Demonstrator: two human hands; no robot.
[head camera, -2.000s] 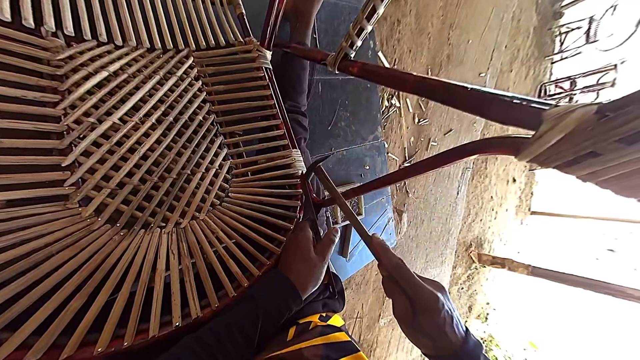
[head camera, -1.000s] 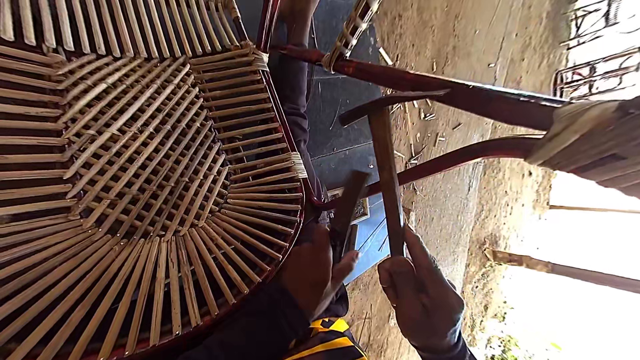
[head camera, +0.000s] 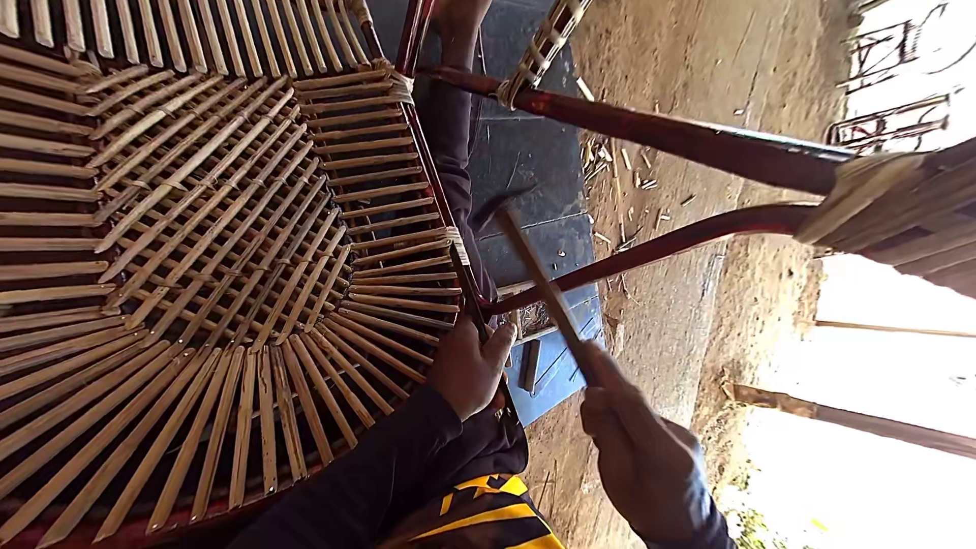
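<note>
A seat of split cane or bamboo strips (head camera: 221, 206) on a dark red frame fills the left side of the view. At its right rim is my left hand (head camera: 469, 366), closed around a dark, flat, narrow tool (head camera: 473, 309) that lies along the frame; its exact kind is unclear. My right hand (head camera: 640, 442) grips the wooden handle (head camera: 545, 282) of a hammer, to the right of my left hand. The hammer's slim dark head (head camera: 502, 207), blurred, hangs a little right of the rim. Several strip ends show small shiny nail heads.
Curved red frame bars (head camera: 656, 133) cross the upper right to a cane-wrapped joint (head camera: 877, 198). Below them, a small box of nails (head camera: 534, 313) and a short block (head camera: 531, 366) rest on a dark sheet (head camera: 526, 168). Cane scraps litter the ground. A leg lies beside the seat.
One second ago the flat tool stood off the rim in my left hand; now it lies along the rim. My right hand has moved right and down from its place two seconds ago, still with the hammer.
</note>
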